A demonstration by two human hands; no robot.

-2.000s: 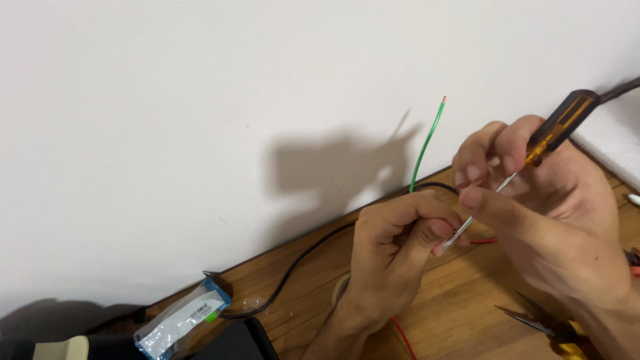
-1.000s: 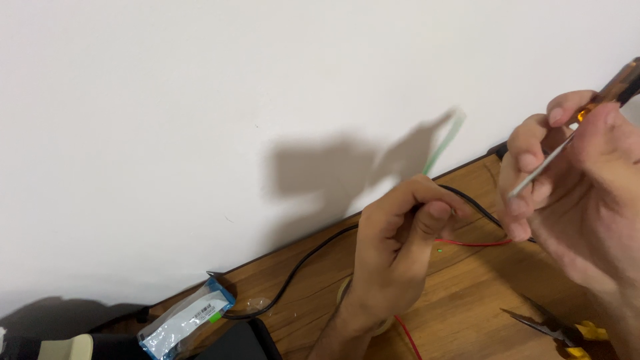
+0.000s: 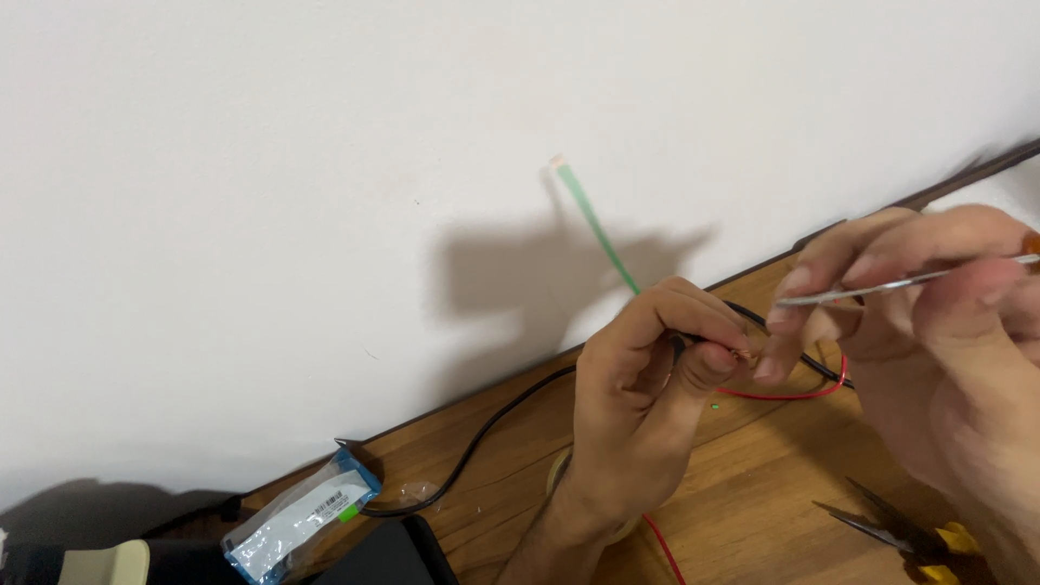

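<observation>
My left hand (image 3: 650, 390) pinches stripped copper wire strands (image 3: 741, 354) between thumb and index finger. A green insulated wire (image 3: 597, 223) with a bare copper end rises behind that hand against the wall. To the right, my right hand (image 3: 934, 325) holds a screwdriver by its thin metal shaft (image 3: 894, 284); most of the handle is out of the frame. Its fingertips are close beside the copper strands; whether they touch is unclear. A red wire (image 3: 780, 396) loops on the wooden table below the hands.
A black cable (image 3: 487, 426) runs along the table (image 3: 756, 487) near the white wall (image 3: 325, 203). Pliers or cutters with yellow handles (image 3: 957, 538) lie at lower right. A clear and blue plastic packet (image 3: 302, 520) bearing writing and a black device (image 3: 390, 552) are at lower left.
My right hand first moved away from my left with the screwdriver, then came back close to it, the shaft now nearer level. The green wire has swung to the left.
</observation>
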